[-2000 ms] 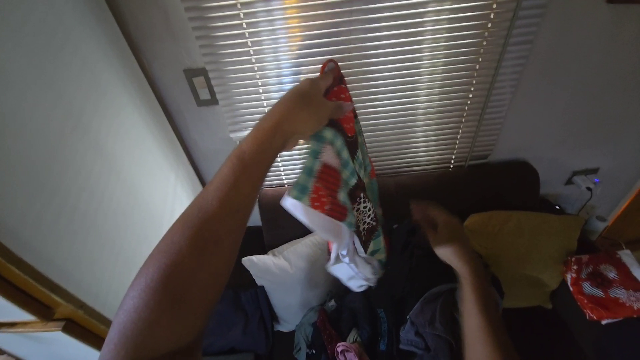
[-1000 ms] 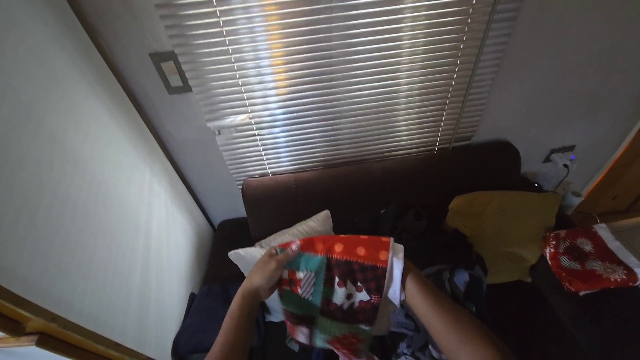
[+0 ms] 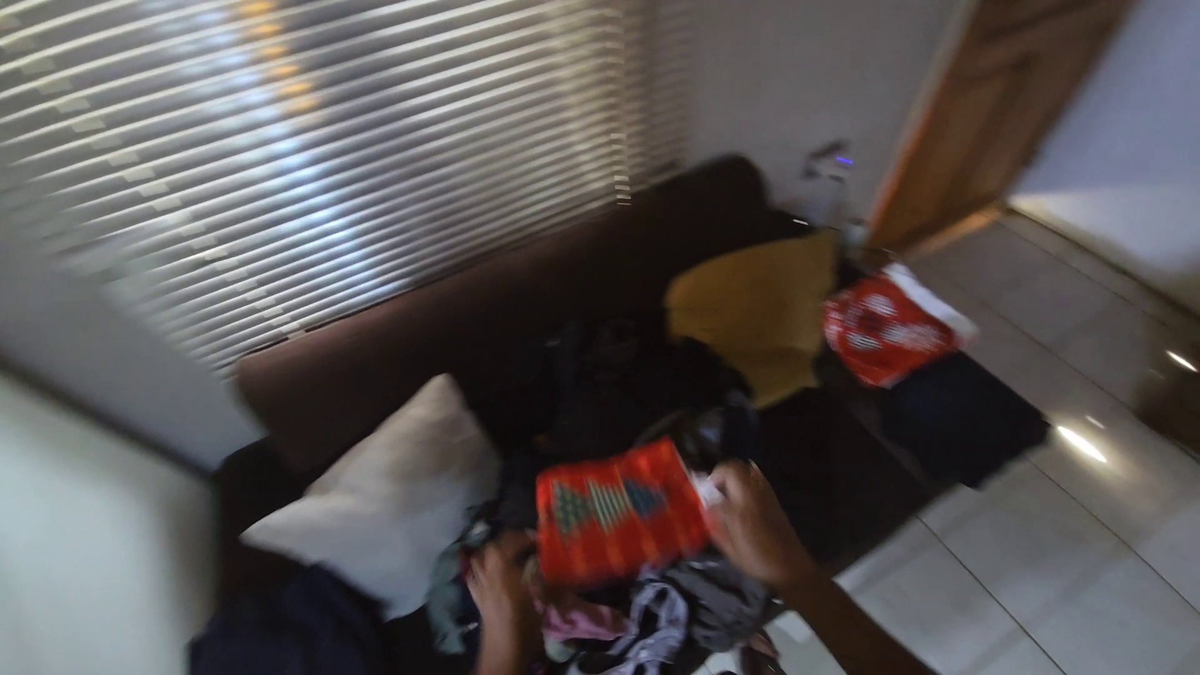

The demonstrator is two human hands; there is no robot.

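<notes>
A red cloth with a row of printed trees (image 3: 614,511) is folded to a small rectangle, and my right hand (image 3: 753,525) grips its right edge, where some white shows. My left hand (image 3: 503,586) is at the lower left of this cloth, over the clothes pile; blur hides whether its fingers hold anything. Beneath and around both hands lie loose clothes, among them a pink garment (image 3: 583,619), a grey one (image 3: 717,600) and dark ones. Further right, a red and white patterned cloth (image 3: 886,328) lies folded at the sofa's end.
A dark brown sofa (image 3: 506,291) stands under a window with blinds (image 3: 422,122). On it are a white pillow (image 3: 403,497), a mustard cushion (image 3: 759,314) and dark navy cloth (image 3: 291,628) at the left. Dark folded cloth (image 3: 966,417) lies at the right end, beside the tiled floor (image 3: 994,553).
The patterned cloth hung from my raised left hand, then was held lower by both hands. It now shows as a smaller folded piece in my right hand. The view has swung right.
</notes>
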